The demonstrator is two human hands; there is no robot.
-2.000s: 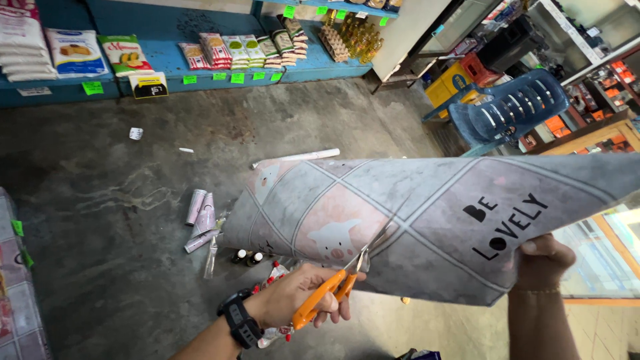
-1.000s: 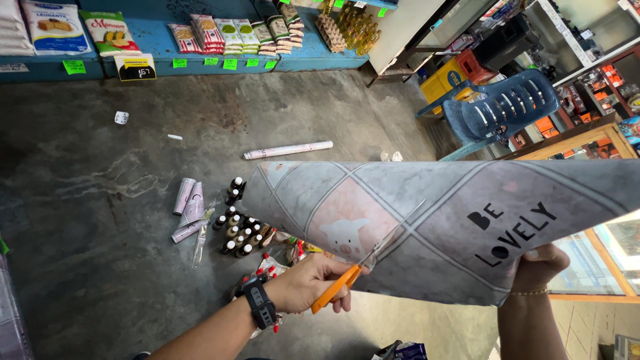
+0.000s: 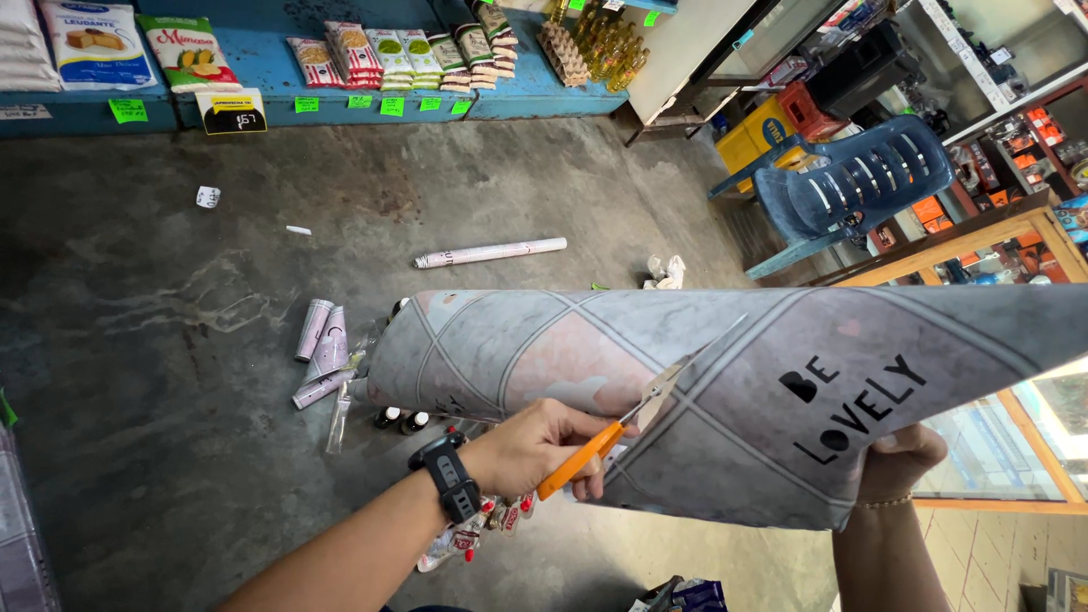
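My left hand [image 3: 544, 450], with a black watch on its wrist, grips orange-handled scissors [image 3: 586, 457]. The scissor blades are apart on a large patterned sheet [image 3: 765, 382] in grey marble and pink, printed with black lettering. One long blade lies over the sheet's face, near a crossing of the grey bands. At the sheet's lower right edge, my right hand [image 3: 901, 459] pinches it; some of those fingers are hidden behind it. The sheet curls into a wide roll toward the left and hangs above the floor.
Several small rolls [image 3: 321, 340] and one long roll [image 3: 493, 252] lie on the concrete floor. Dark bottles [image 3: 414, 422] and red-capped packets [image 3: 466, 540] are partly hidden below the sheet. Beyond stand a blue plastic chair [image 3: 850, 183], a blue shelf [image 3: 544, 100] of packaged goods and a wood-framed glass case [image 3: 1037, 442].
The sheet now covers most of the dark bottles that showed one second ago. The long floor roll, partly covered two seconds ago, shows fully. Both hands keep their holds.
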